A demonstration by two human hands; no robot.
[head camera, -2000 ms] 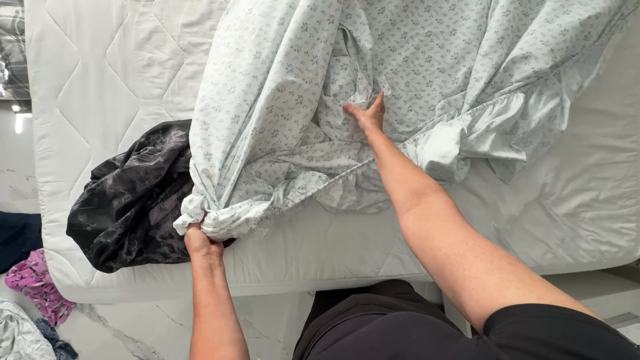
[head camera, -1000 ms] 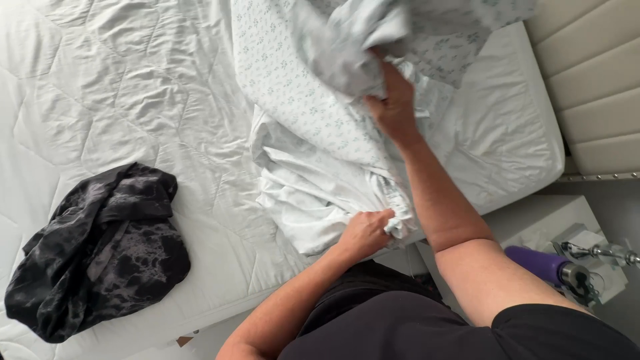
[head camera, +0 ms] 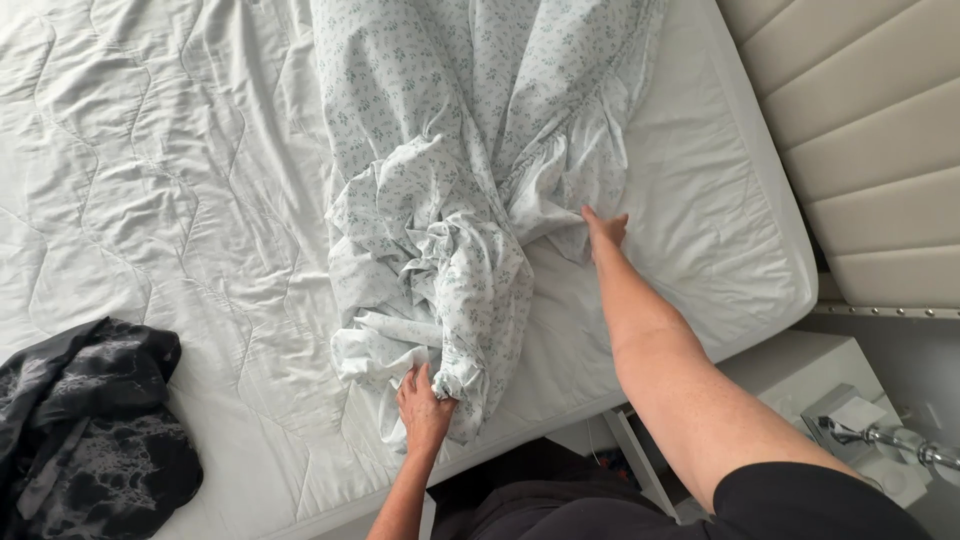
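A white fitted sheet with a small blue-green floral print (head camera: pixel 480 150) lies bunched over the mattress, its elastic edge gathered in folds. My left hand (head camera: pixel 425 409) rests at the sheet's near end, fingers on the gathered fabric; whether they grip it is hard to tell. Farther right, my right hand (head camera: pixel 606 229) is at the sheet's right edge, thumb and fingers apart, touching or just beside the cloth. Under the sheet is a white quilted mattress cover (head camera: pixel 202 247), wrinkled on the left side.
A black and grey marbled cloth (head camera: pixel 105 427) lies heaped at the lower left of the bed. A beige padded headboard (head camera: pixel 870 165) stands at the right. Below it are a white nightstand (head camera: pixel 814 356) and a chrome and glass lamp stem (head camera: pixel 892 439). An open drawer (head camera: pixel 637 457) sits beside the bed.
The floral sheet, lifted and blurred in my right hand one second ago, now lies on the bed. My right hand has lowered and opened. The view has shifted towards the headboard since two seconds ago.
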